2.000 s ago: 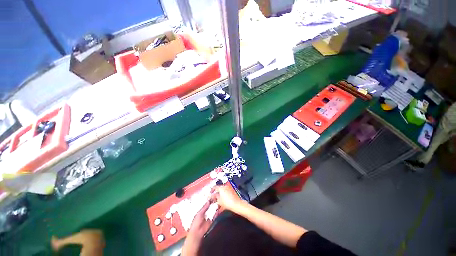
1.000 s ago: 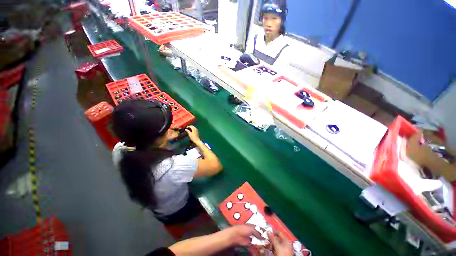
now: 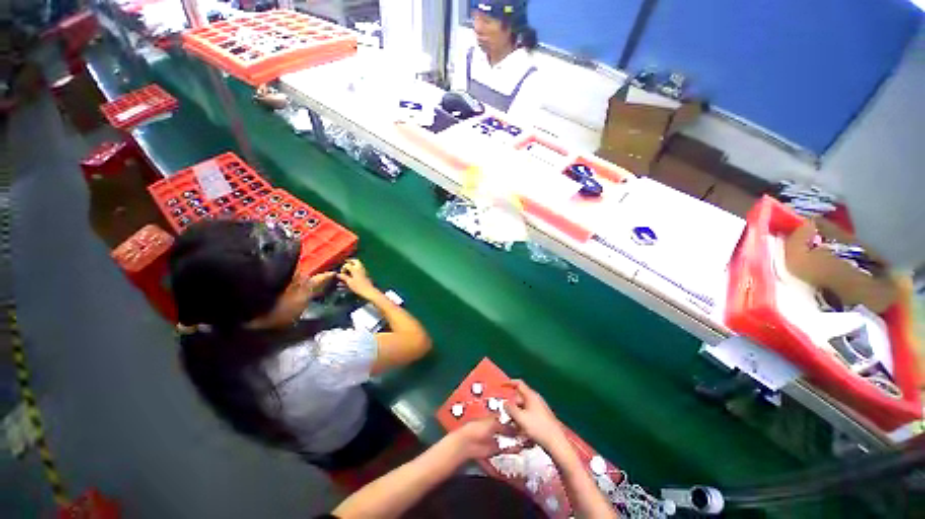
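Observation:
The red foam tray (image 3: 487, 373) lies low in the middle, with small white round parts (image 3: 477, 388) near its far left end. My left hand (image 3: 481, 438) is over the tray, fingers pointing right. My right hand (image 3: 529, 414) is close beside it, fingers bent down at white round parts. Small white bits show between the hands; whether either grips one is too blurred to tell. A crumpled whitish pile (image 3: 527, 468) lies on the tray below my hands, partly behind my right forearm. A loose cluster of small parts (image 3: 639, 501) is at the tray's right end.
A co-worker (image 3: 294, 355) sits at left by a red parts tray (image 3: 330, 241). Another person (image 3: 494, 66) is behind the raised white shelf (image 3: 690, 238). The shelf holds a red bin (image 3: 756, 294) at right. The green belt (image 3: 436, 274) runs below it. A white cylinder (image 3: 700, 499) is by the metal post.
The head view has shifted, so the scene sits further left. My right hand has moved from the whitish pile up to the round parts; my left hand has moved slightly the same way.

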